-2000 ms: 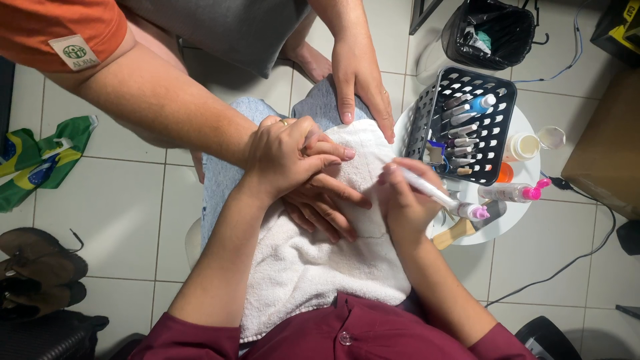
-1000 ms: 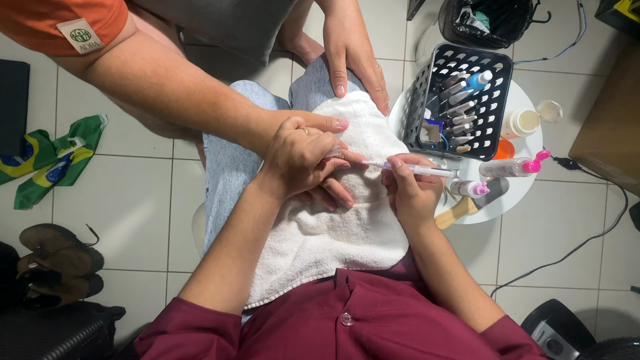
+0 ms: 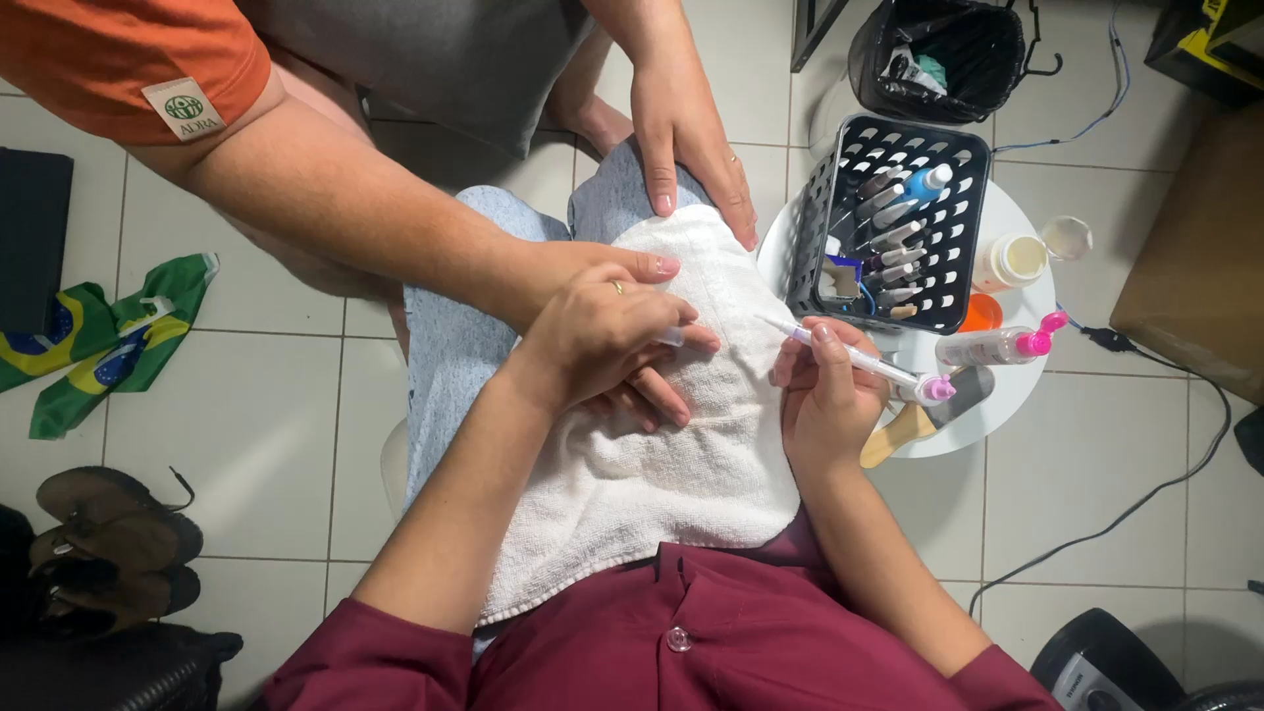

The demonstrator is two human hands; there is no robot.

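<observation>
My left hand (image 3: 592, 331) holds a finger of the other person's hand (image 3: 642, 395) above a white towel (image 3: 681, 474) on my lap. A small translucent piece, perhaps a cap, shows by my left fingertips (image 3: 671, 336). My right hand (image 3: 834, 400) grips a slim white pen-like applicator (image 3: 859, 357), whose thin tip points left, apart from the held finger. The person's other hand (image 3: 686, 148) rests flat at the towel's upper edge.
On a round white side table (image 3: 1017, 395) stand a black perforated basket (image 3: 973, 227) of polish bottles, an open jar (image 3: 1017, 262), a pink-capped bottle (image 3: 987, 347) and a wooden-handled foot file (image 3: 904, 434). A lined bin (image 3: 938, 59) and a cable (image 3: 1155, 489) are beyond.
A second ago the applicator's tip was at the held finger; now my right hand has drawn it away to the right. My left hand still holds the finger.
</observation>
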